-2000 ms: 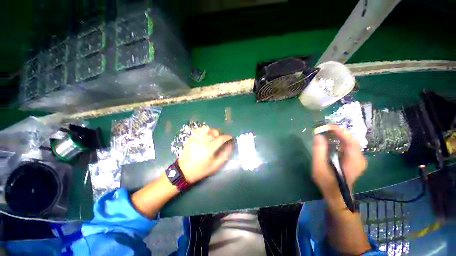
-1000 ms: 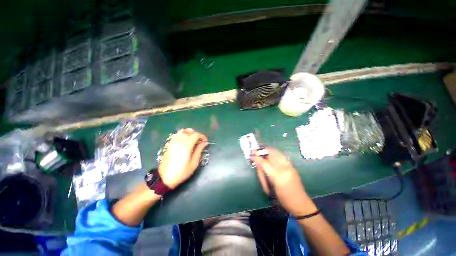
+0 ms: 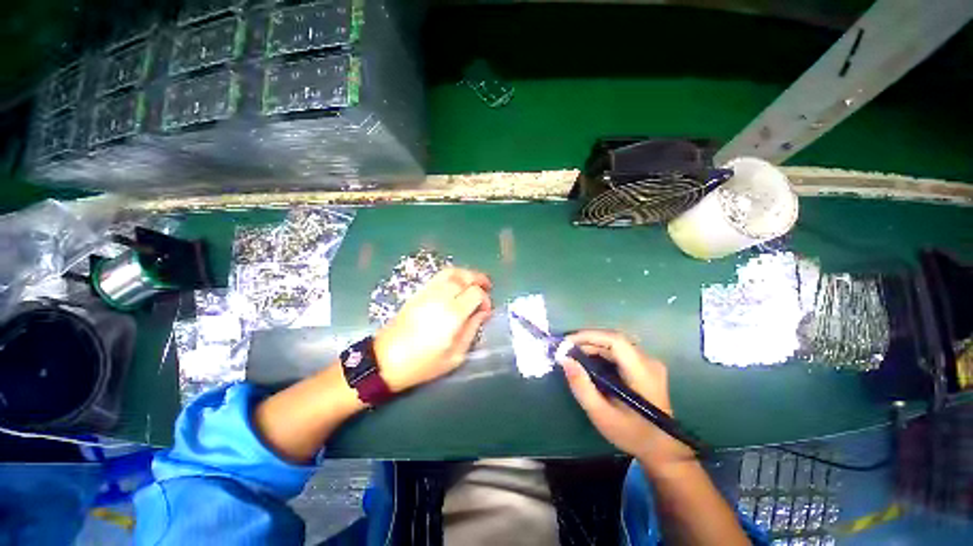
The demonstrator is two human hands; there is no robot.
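A small bright silvery-white circuit board (image 3: 530, 339) lies on the green mat between my hands. My right hand (image 3: 619, 389) holds a black soldering iron (image 3: 640, 405) like a pen, with its thin tip over the upper part of the board. My left hand (image 3: 435, 333) rests at the lower right of a loose pile of small components (image 3: 405, 279), palm down with fingers bent. Its fingertips are left of the board, not on it. Whether they pinch a small part cannot be seen.
A black fume fan (image 3: 651, 181) and a white tub (image 3: 736, 210) stand at the back. Bright stacked boards (image 3: 750, 311) and a grey-green row (image 3: 845, 320) lie right. Zip bags (image 3: 283, 267), a solder spool (image 3: 133, 279) and a large round black fan (image 3: 48, 363) are left. Wrapped trayed boards (image 3: 224, 107) stand back left.
Two seconds ago my right hand held the iron near the right stack; it has moved left to the board. My left hand remains by the component pile. The camera view has shifted.
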